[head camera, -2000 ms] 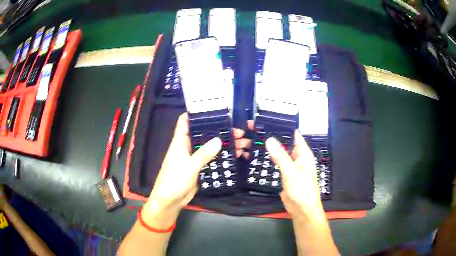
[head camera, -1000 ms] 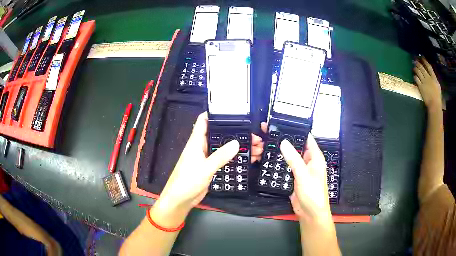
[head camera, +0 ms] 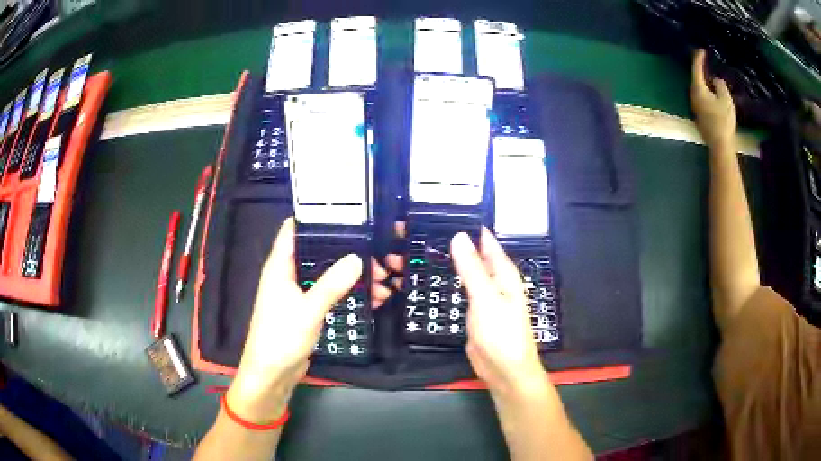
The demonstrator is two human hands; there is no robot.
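Observation:
My left hand (head camera: pixel 302 306) holds an open flip phone (head camera: pixel 331 167) upright, its screen lit white and my thumb on the upper keypad. My right hand (head camera: pixel 495 302) holds a second open flip phone (head camera: pixel 450 144), also lit, with my thumb near its navigation key. Both phones are side by side above a black foam tray (head camera: pixel 594 270). Several more open phones with lit screens (head camera: pixel 351 54) lie in the tray's back row, and one more (head camera: pixel 520 189) lies partly behind my right hand.
A red tray (head camera: pixel 54 261) with phones stands at the left. Two red pens (head camera: pixel 166 275) and a small brown block (head camera: pixel 170 365) lie beside the foam tray. At the right, another person's arm (head camera: pixel 731 207) reaches toward dark items at the back.
The view has shifted, so the tray appears further left. The phone in my right hand is more upright. The other person's arm has come into view and reaches further toward the back.

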